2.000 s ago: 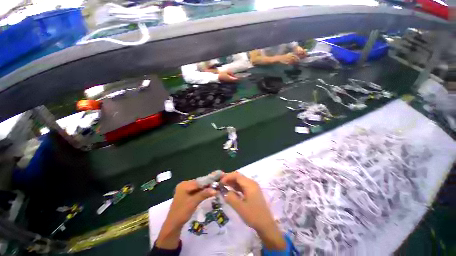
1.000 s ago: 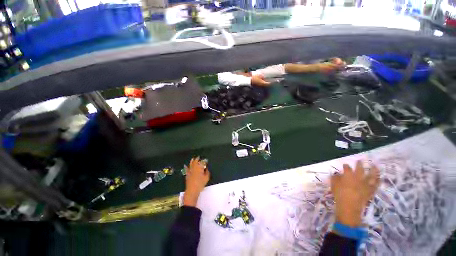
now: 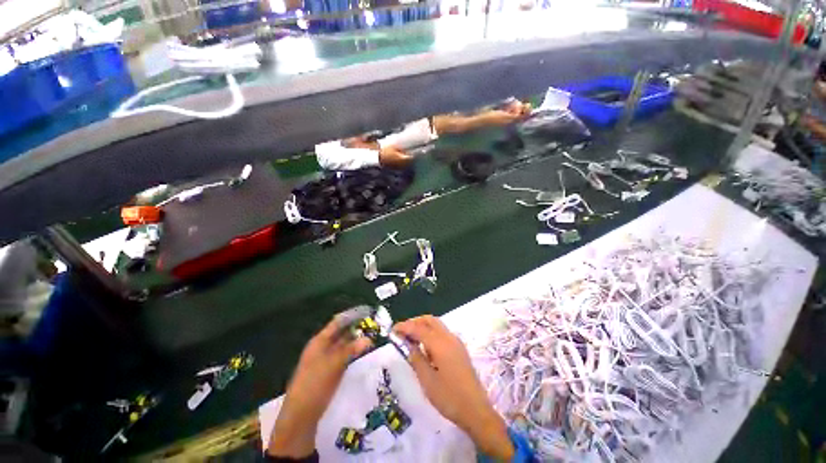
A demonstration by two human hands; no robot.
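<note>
My left hand (image 3: 323, 369) is closed on a small circuit board (image 3: 366, 326) with yellow and black parts, just above the near edge of the belt. My right hand (image 3: 438, 368) is beside it, its fingers pinching a thin white cable end (image 3: 399, 343) at the board. Whether the two touch cannot be told. A small pile of green circuit boards (image 3: 379, 418) lies on the white sheet (image 3: 419, 441) between my forearms. A large tangled pile of white cables (image 3: 625, 353) covers the sheet to the right.
Joined cables and boards (image 3: 403, 271) lie on the dark green belt (image 3: 312, 289). Across it are a dark-topped red box (image 3: 226, 253), black parts (image 3: 353, 192), a blue bin (image 3: 609, 98) and another person's arms (image 3: 398, 145). A grey shelf (image 3: 362, 86) spans above.
My left hand has come back from the belt with a circuit board that lay there. My right hand has moved left from the cable pile and holds a cable end. The view has shifted.
</note>
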